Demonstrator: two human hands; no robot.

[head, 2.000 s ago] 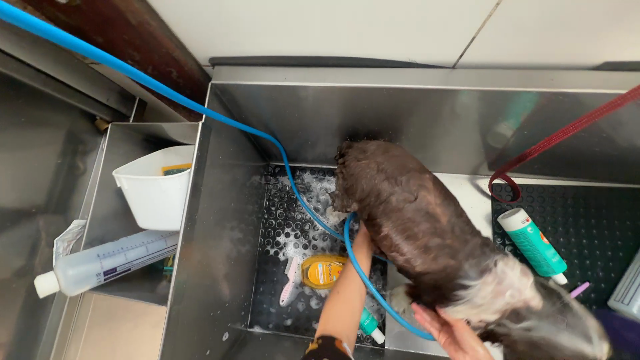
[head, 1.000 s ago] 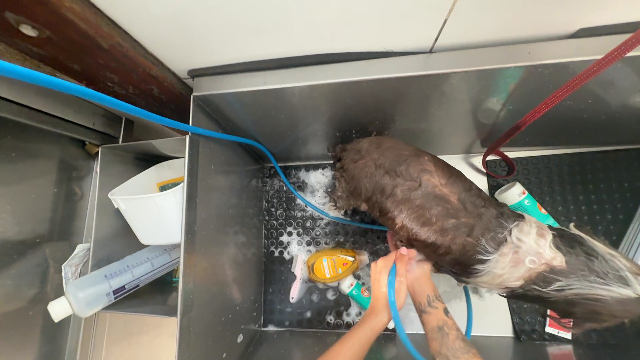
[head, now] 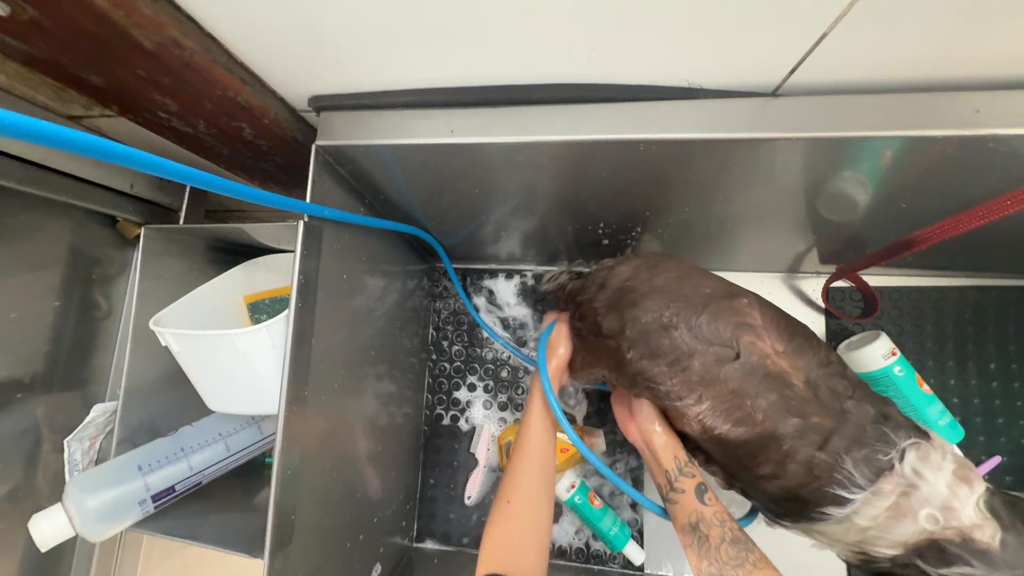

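A wet dog with dark brown fur and a white neck point(head: 720, 360) stands in a stainless steel tub. My left hand point(head: 560, 340) is at its rear end, beside a loop of blue hose point(head: 572, 432); its fingers are mostly hidden. My right hand point(head: 638, 418) touches the dog's underside near the hind leg, fingertips out of sight beneath the body. Whether either hand grips the hose cannot be told. Below them on the black rubber mat point(head: 448, 512) lie a yellow bottle point(head: 520, 448), a pink comb or brush point(head: 478, 468) and a green tube with a white cap point(head: 596, 512).
A red leash point(head: 944, 240) hangs from the right. Another green tube point(head: 904, 388) lies on the right-hand mat. Left of the tub wall, a steel compartment holds a white plastic bin point(head: 228, 344) with a sponge point(head: 268, 304) and a clear graduated bottle point(head: 160, 480). Foam covers parts of the mat.
My hands, close together below the dog one second ago, have moved apart: the left has gone up to the dog's rear, the right is against its underside.
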